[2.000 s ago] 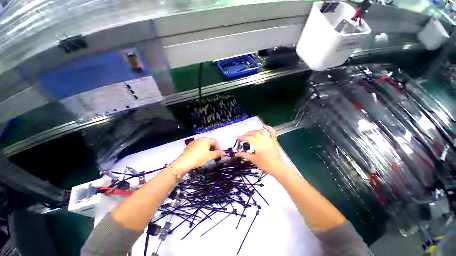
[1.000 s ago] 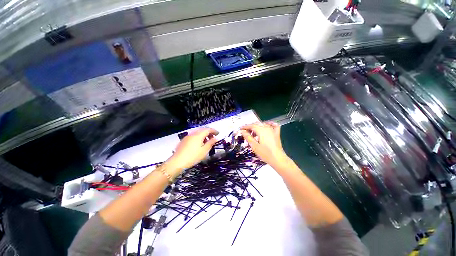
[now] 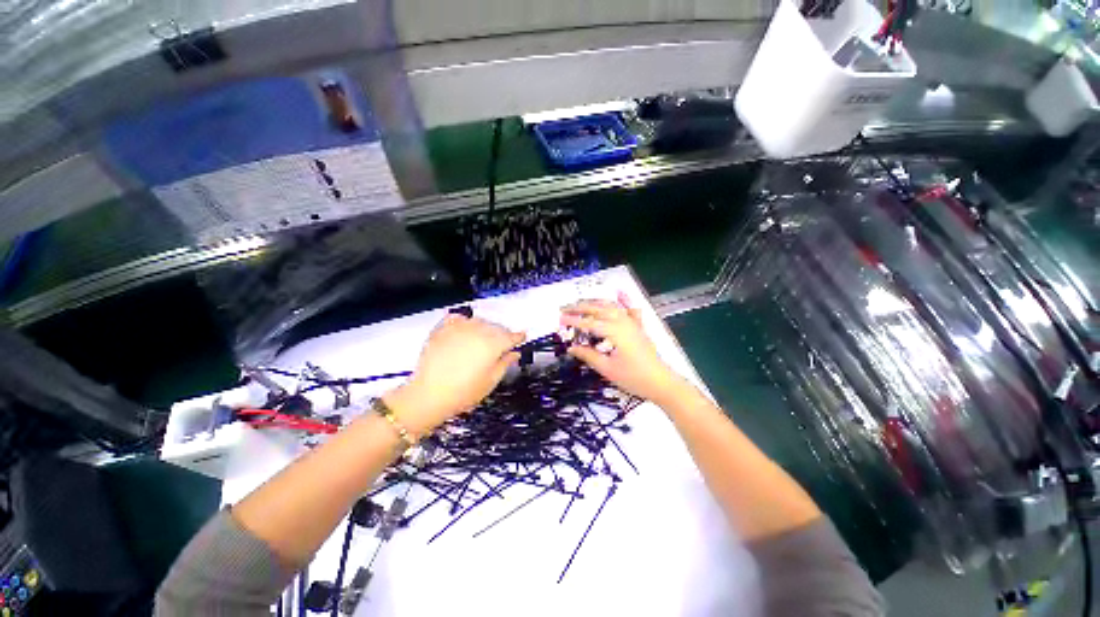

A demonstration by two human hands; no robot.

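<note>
My left hand [image 3: 464, 364] and my right hand [image 3: 609, 344] meet over the far part of a white board [image 3: 676, 518]. Between their fingertips is a small dark piece [image 3: 543, 350], with a whitish or silvery bit at the right fingers. Its exact shape is too small to tell. A tangled pile of black cable ties [image 3: 519, 428] lies just below the hands, thin tails pointing towards me. The black wiring harness [image 3: 350, 383] with silvery clips runs along the board's left side, partly hidden by my left forearm.
A white box [image 3: 199, 440] with red-handled tool or leads [image 3: 290, 419] stands at the left. A blue parts tray [image 3: 531, 286] is behind the board, another blue tray [image 3: 587, 141] farther back. Bagged harnesses [image 3: 929, 350] lie right, below a white tool bin [image 3: 814, 90]. Black plastic [image 3: 320, 289] lies back left.
My left hand was apart from the right with fingers spread one second ago; now it has closed in on the dark piece beside the right fingers. The view has shifted slightly.
</note>
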